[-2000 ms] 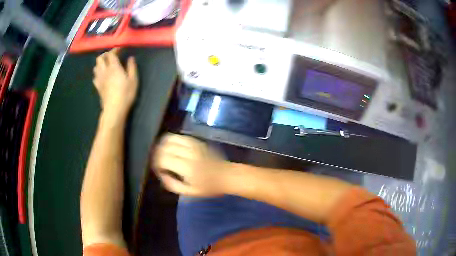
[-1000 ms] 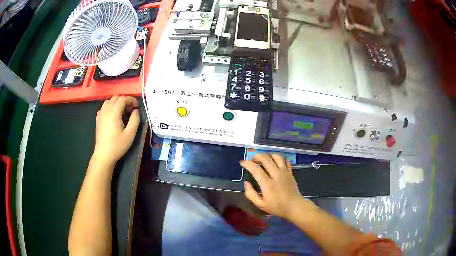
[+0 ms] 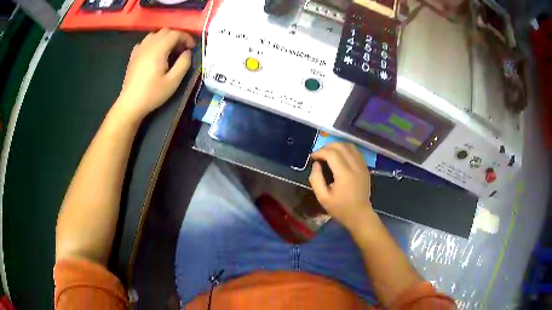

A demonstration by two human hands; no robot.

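Observation:
My left hand (image 3: 156, 72) rests on the dark mat below the red tray, fingers curled, with nothing seen in it. My right hand (image 3: 343, 181) lies at the right end of a flat black smartphone (image 3: 263, 133), fingers loosely bent and apart, holding nothing that I can see. An open flip phone sits in the left fixture on the white machine (image 3: 278, 85); its black keypad half (image 3: 367, 49) hangs over the machine's front edge and its screen half is cut off by the top edge.
A red tray (image 3: 136, 24) is at the upper left. The machine has a yellow button (image 3: 253, 63), a green button (image 3: 313, 83), a lit display (image 3: 395, 123) and a red button (image 3: 489, 175). A thin silver wrench (image 3: 396, 175) and a light-blue piece (image 3: 367, 155) lie before it.
The view has swung, so the machine looks tilted and the fan is mostly out of the top. My right hand, earlier over my lap, came to the smartphone's end and stays there. My left hand remains by the tray.

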